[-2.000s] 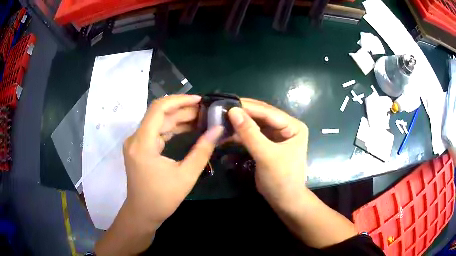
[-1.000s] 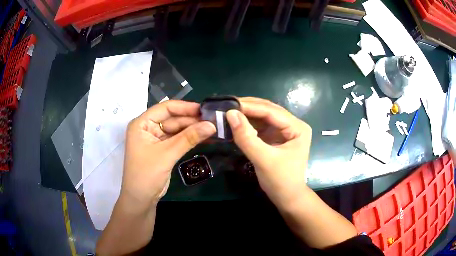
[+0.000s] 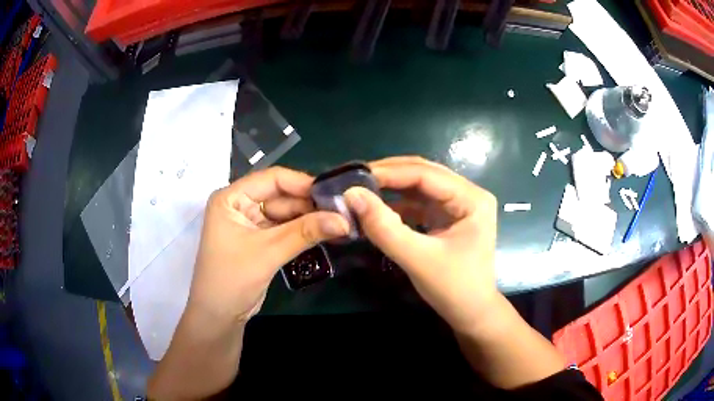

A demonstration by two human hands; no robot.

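Note:
A dark rounded watch head (image 3: 330,185) is held between both hands above the mat's near edge, its grey face towards me. A small whitish strip shows on that face between the thumbs. My left hand (image 3: 262,227) grips its left side, thumb at the lower face. My right hand (image 3: 427,227) grips its right side, thumb pressed on the face. A second watch head (image 3: 309,269) lies on the mat, its round sensor ring up, partly covered by my left hand. A dark shape behind my right hand is too hidden to tell.
A long white sheet (image 3: 182,180) lies over a clear film sheet (image 3: 102,211) at the left. At the right are a pump bottle (image 3: 614,117), white scraps (image 3: 540,163), a white pad (image 3: 585,219) and a blue stick (image 3: 640,205). A red grid tray (image 3: 650,321) is at lower right.
Both hands and the watch head have moved slightly towards me. The watch head has tilted, and the second watch head is now more covered by my left hand than one second ago.

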